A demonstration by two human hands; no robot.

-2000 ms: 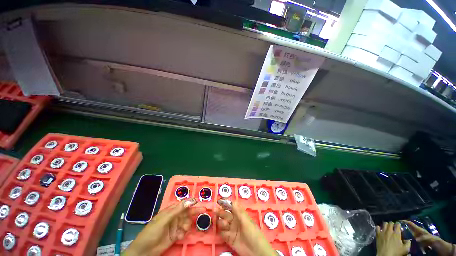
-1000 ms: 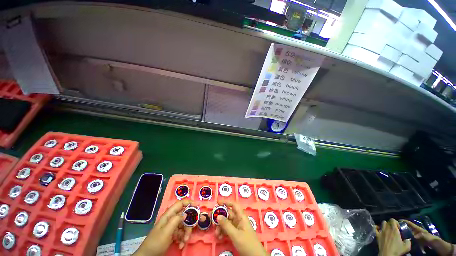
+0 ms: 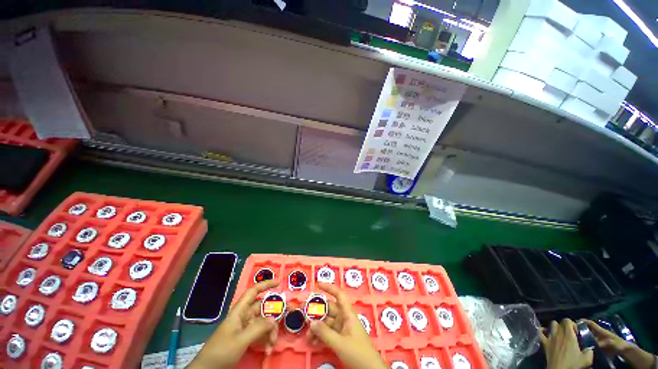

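My left hand [image 3: 244, 326] holds a watch module [image 3: 273, 307] by its edge, face up, its screen lit orange-yellow. My right hand [image 3: 342, 328] holds another module [image 3: 316, 308] the same way, also lit orange-yellow. Both are over the coral-red working tray [image 3: 426, 267]. A dark-faced module [image 3: 294, 320] lies in the tray between my hands. Two face-up modules with red marks sit in the top row, one at the left [image 3: 264, 276] and one beside it [image 3: 297, 279]. Silver-white face-down modules [image 3: 382, 281] fill pockets to the right.
Stacked red trays [image 3: 189, 216] with modules stand at left. A smartphone [image 3: 211, 287], teal pen [image 3: 174, 339] and paper sheet [image 3: 189, 354] lie between. Clear plastic [image 3: 505, 331] is at right, beside black trays [image 3: 545, 277] and another person's hands [image 3: 570, 347]. A colour chart [image 3: 408, 122] hangs behind.
Two seconds ago the module faces in my hands were not visible. One second ago they were dark with red; now they show orange-yellow. My hands have tilted them up slightly.
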